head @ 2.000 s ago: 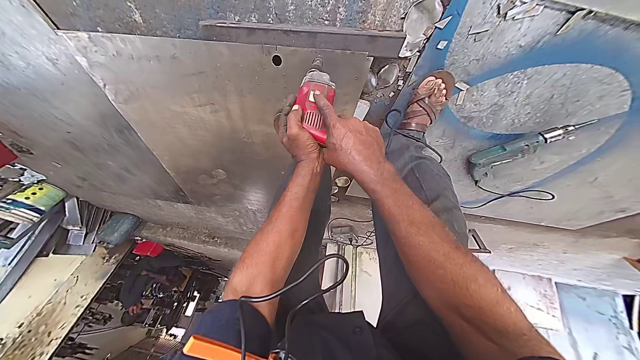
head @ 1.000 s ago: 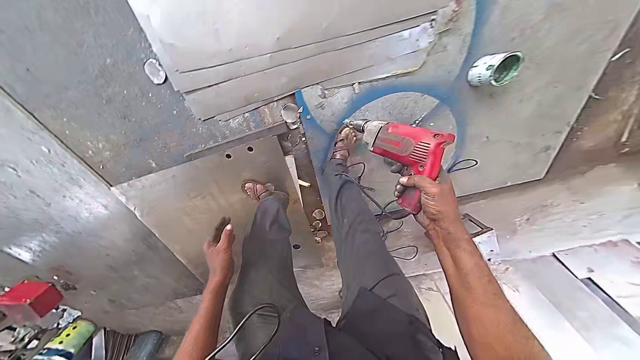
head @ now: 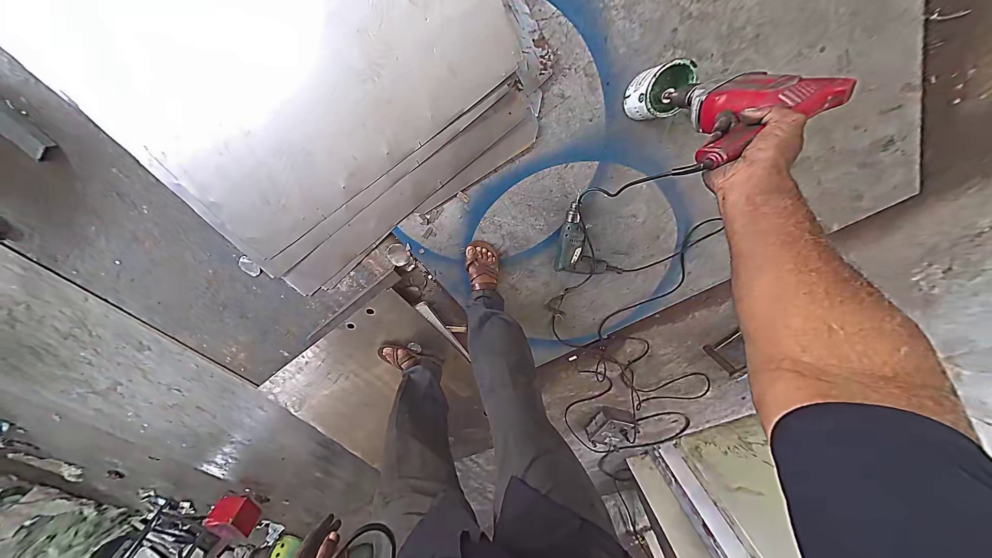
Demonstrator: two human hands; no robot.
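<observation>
My right hand (head: pixel 763 147) grips the handle of a red corded power drill (head: pixel 763 97), stretched out to the upper right. The drill's chuck overlaps the mouth of a white can with a green inside (head: pixel 659 89); whether they touch cannot be told. A dark green power drill (head: pixel 572 244) lies on the metal sheet inside a blue painted ring. At the bottom edge only part of my left hand (head: pixel 322 539) shows, low beside my leg, and its grip is hidden. Two holes show in the steel plate (head: pixel 333 395) near my sandalled feet.
Stacked sheet metal (head: pixel 372 147) lies at the upper left. Black cords (head: pixel 659 387) tangle around a small metal box (head: pixel 611 426) right of my legs. A red box (head: pixel 232 517) stands at the lower left. A metal bar (head: pixel 446 329) lies between my feet.
Both hands were on the red drill over the plate; my left hand has let go and dropped low. My right hand has carried the drill to the right, beside the can.
</observation>
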